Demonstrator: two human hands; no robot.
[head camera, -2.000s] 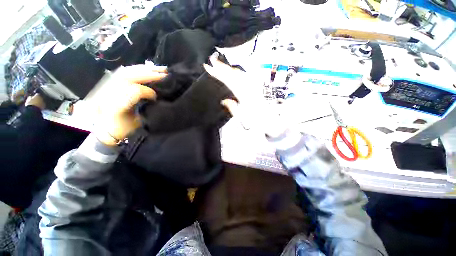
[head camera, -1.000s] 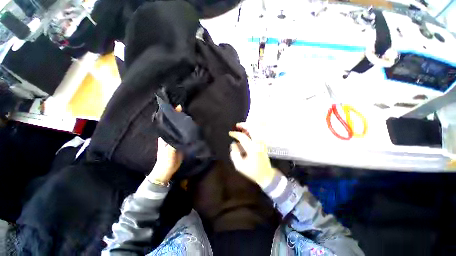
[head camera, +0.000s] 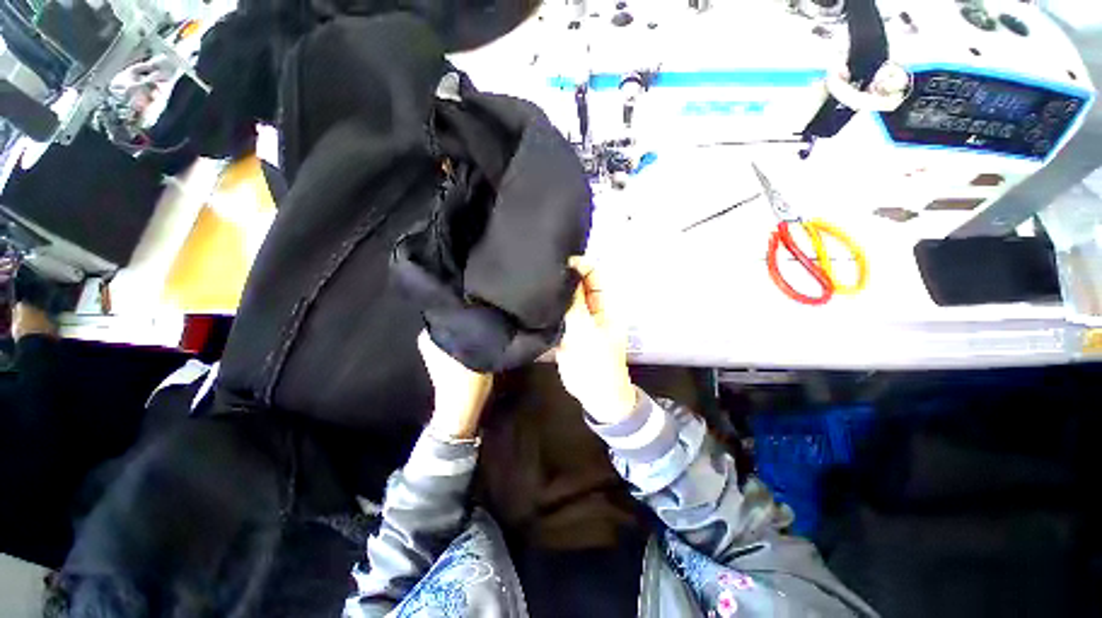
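Note:
A black garment (head camera: 351, 254) lies over the table edge and my lap, with a long seam showing on its left part. My left hand (head camera: 457, 389) is under a folded, open end of the cloth; its fingers are hidden in the cloth and it holds that end. My right hand (head camera: 592, 344) grips the right edge of the same folded part, thumb and fingers at the cloth. The presser foot and needle area (head camera: 610, 159) of the sewing machine (head camera: 749, 103) is just beyond and to the right of the cloth, not touching my hands.
Scissors with red and yellow handles (head camera: 817, 260) lie right of the needle. A black slab, maybe a phone (head camera: 989, 269), lies further right. A control panel (head camera: 973, 111) is on the machine. Yellow board (head camera: 218, 242) is at left. Another person's hand (head camera: 33, 320) shows at the far left.
My right hand has moved up onto the cloth and taken hold of it. My left hand has moved right, and the folded end is now opened out and raised between both hands.

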